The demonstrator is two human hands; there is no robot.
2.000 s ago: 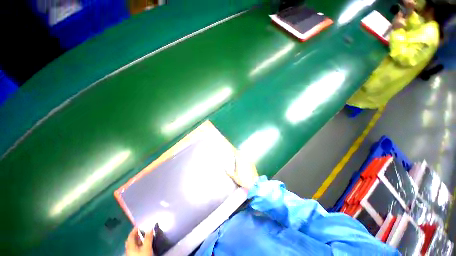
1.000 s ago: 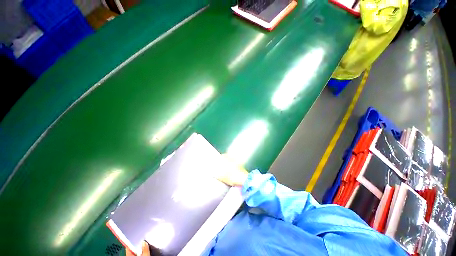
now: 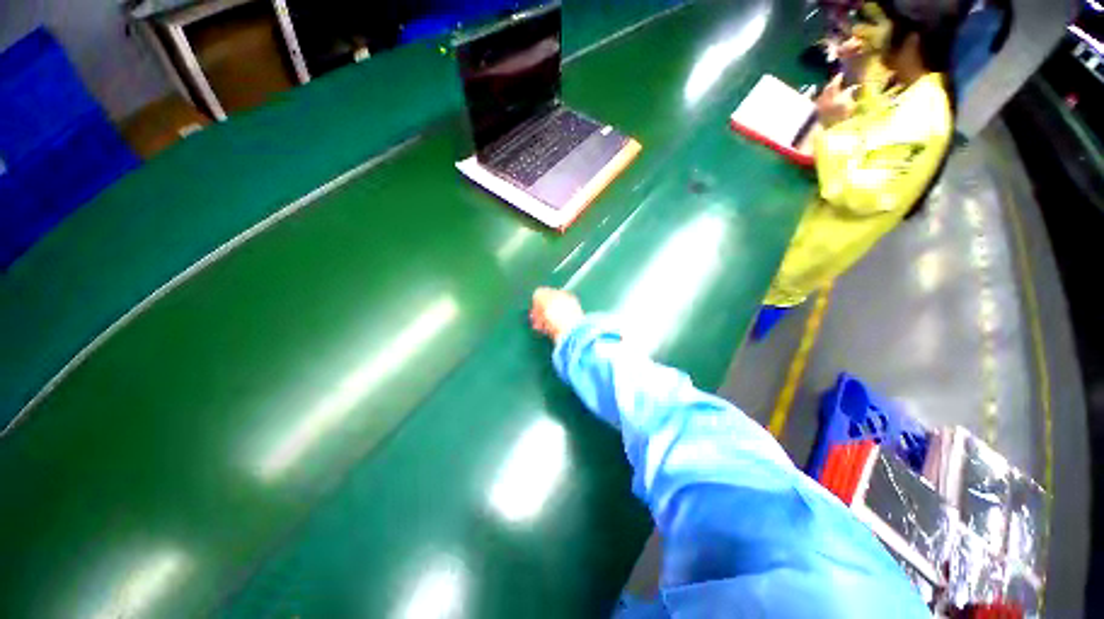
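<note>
My right hand (image 3: 555, 312) is stretched out over the green bench (image 3: 363, 302) at the end of a light blue sleeve. It is small and blurred; its fingers look curled, and I see nothing held in it. Beyond it stands an open laptop (image 3: 545, 151) with a dark screen, black keys and grey palm rest. The laptop lies on a white sheet and a red-orange tray, apart from my hand. My left hand is not in view.
A person in a yellow smock (image 3: 872, 181) stands at the bench's right side by a white sheet on a red tray (image 3: 775, 115). Film-wrapped stacked laptops (image 3: 908, 514) and a blue pallet (image 3: 860, 417) are at lower right. Blue crates (image 3: 55, 145) are at far left.
The closed grey laptop and my left hand are out of view. My right hand has left that laptop and reaches forward. The view has shifted, showing the open laptop more fully.
</note>
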